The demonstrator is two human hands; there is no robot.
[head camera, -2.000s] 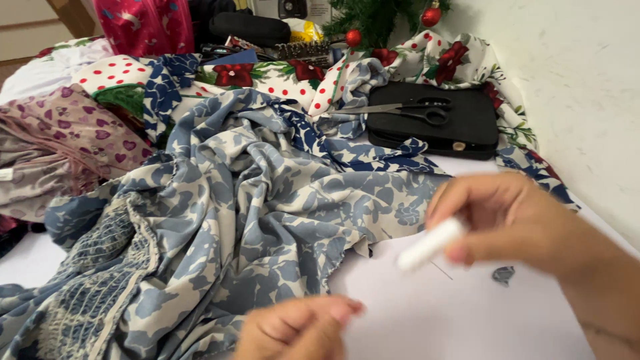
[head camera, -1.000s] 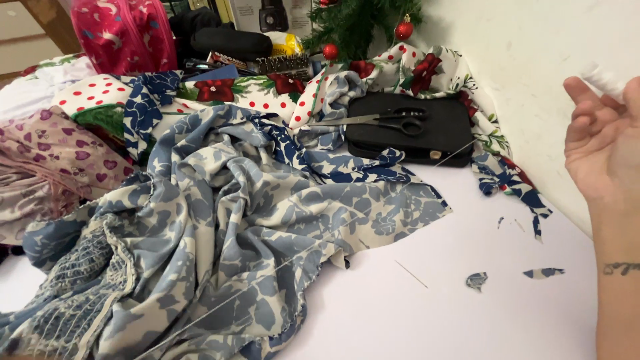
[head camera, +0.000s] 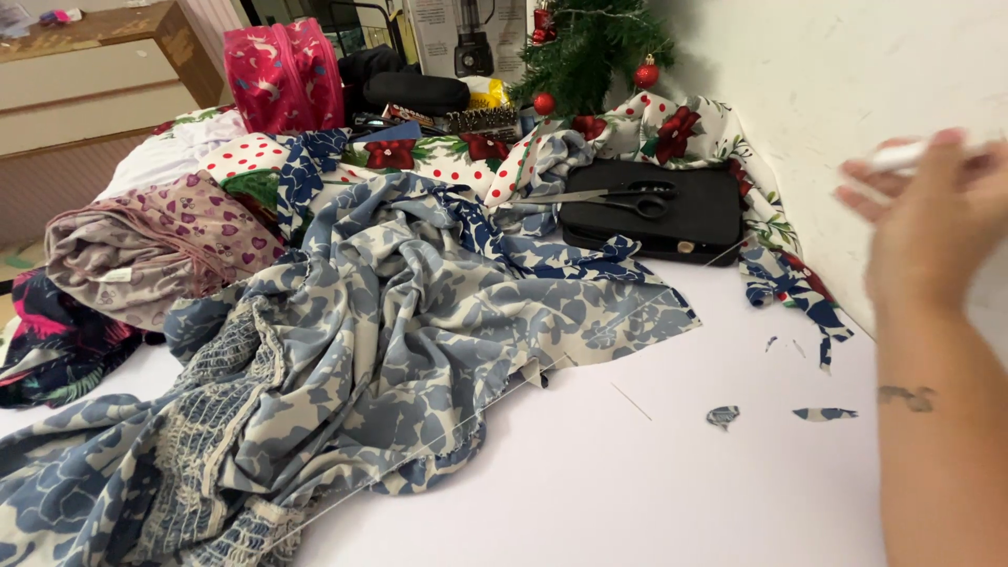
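Note:
My right hand (head camera: 937,205) is raised at the right edge, its fingers closed on a small white cylinder (head camera: 902,156), probably a thread spool; the hand is slightly blurred. My left hand is out of view. A pale thread (head camera: 441,435) runs taut-looking and slanting across a blue-and-white patterned cloth (head camera: 441,315), which lies rumpled over the white surface. A needle or short thread piece (head camera: 631,401) rests beside the cloth. Scissors (head camera: 630,199) with black handles lie on a black case (head camera: 693,220).
Small fabric scraps (head camera: 824,413) lie at the right. A pink heart-print cloth (head camera: 134,252) is piled at the left. Behind stand a pink bag (head camera: 285,75), a hairbrush (head camera: 482,122) and a small Christmas tree (head camera: 591,55). A white wall (head camera: 819,71) borders the right side.
Two seconds ago both my hands were over the front of the surface. My right hand has moved away to the right with the white cylinder, and my left hand has left the view.

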